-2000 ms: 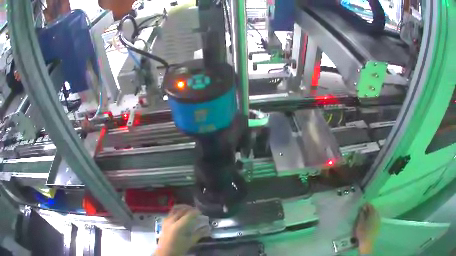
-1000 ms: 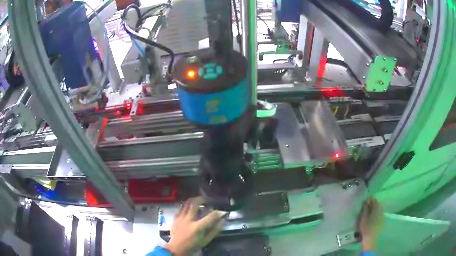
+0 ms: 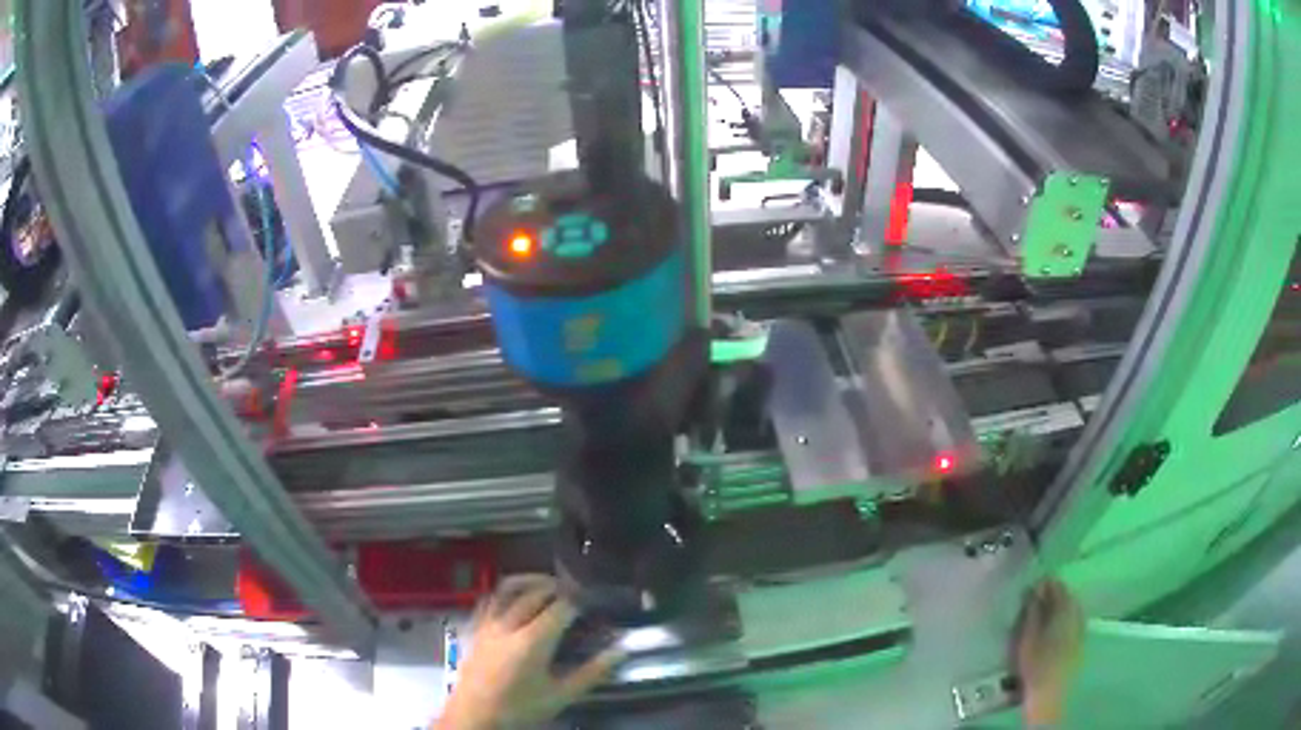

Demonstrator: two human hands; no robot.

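Note:
A black vertical inspection camera (image 3: pixel 582 321) with a blue band and an orange light stands in front of me. A silver sliding fixture (image 3: pixel 678 649) lies directly under its round black lens end. My left hand (image 3: pixel 521 656) is at the left end of the fixture, thumb stretched toward the metal under the camera. Whether its fingers hold a small part cannot be told. My right hand (image 3: pixel 1049 649) is at the bench's right edge, beside a small silver switch plate (image 3: pixel 985 696). Its fingers are curled and blurred, and what they hold cannot be told.
Red bins (image 3: pixel 428 575) sit behind the bench, left of the camera. Slanted metal plates (image 3: pixel 856 407) with a red light stand right of it. Aluminium frame posts rise on both sides. A dark block (image 3: pixel 671 710) lies at the front. Conveyor rails (image 3: pixel 428 478) run behind.
The fixture's right end has shifted left, exposing more of the pale rail. My left hand stays at its left end, its fingers shifted slightly. The view has tilted. My right hand stays near the switch plate.

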